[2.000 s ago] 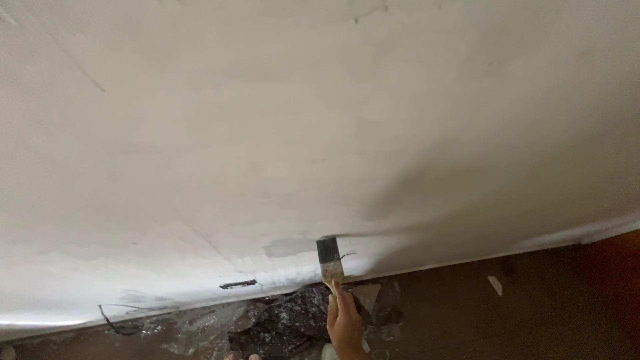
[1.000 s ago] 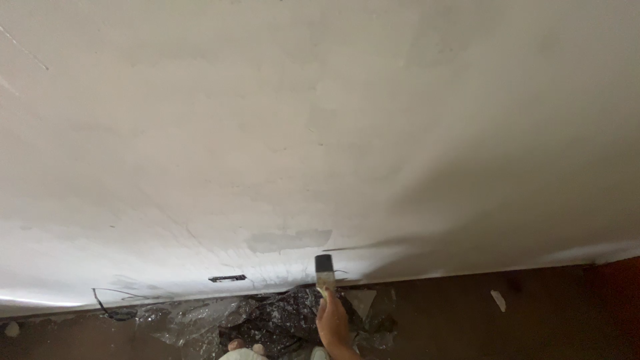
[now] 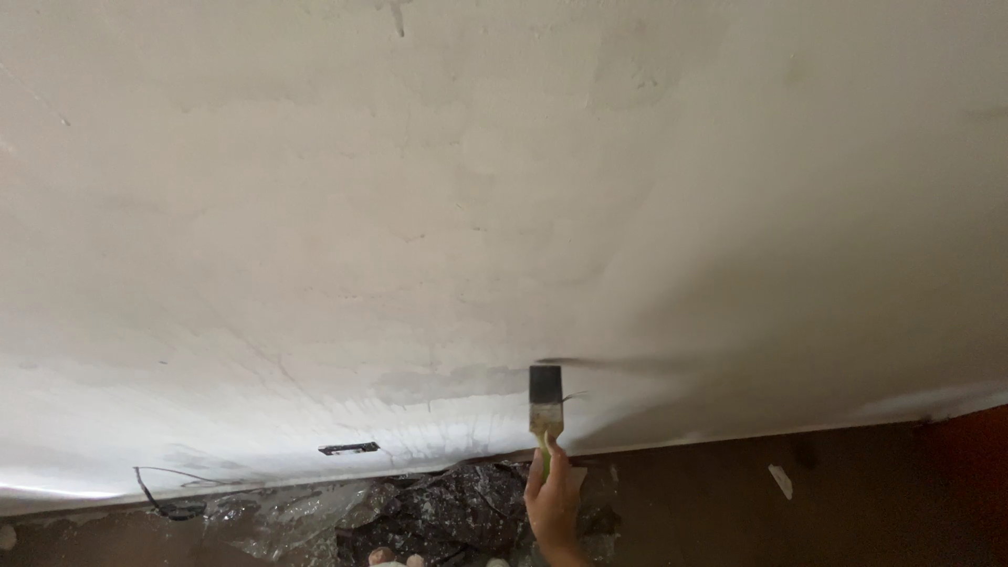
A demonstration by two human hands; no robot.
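Observation:
My right hand (image 3: 554, 500), low and right of centre, is closed around the green handle of a flat paintbrush (image 3: 546, 398). The brush has dark bristles and a paint-stained metal ferrule, and points up at the pale wall (image 3: 472, 236). Its bristle tips are at or close to the wall, beside their shadow; whether they touch is unclear. A damp-looking grey patch (image 3: 441, 383) with drips below it lies left of the bristles. My left hand cannot be made out; fingertips or toes show at the bottom edge, too cut off to tell which.
A dark wall box opening (image 3: 349, 449) sits low in the wall. Black cable (image 3: 177, 508) comes out at the lower left. Crumpled dark and clear plastic sheeting (image 3: 441, 508) lies along the wall's foot. A pale scrap (image 3: 780, 481) is on the brown floor (image 3: 709, 504).
The brush in my right hand has risen a little up the wall since a second ago, to the right end of the grey patch. My right hand has kept its hold throughout.

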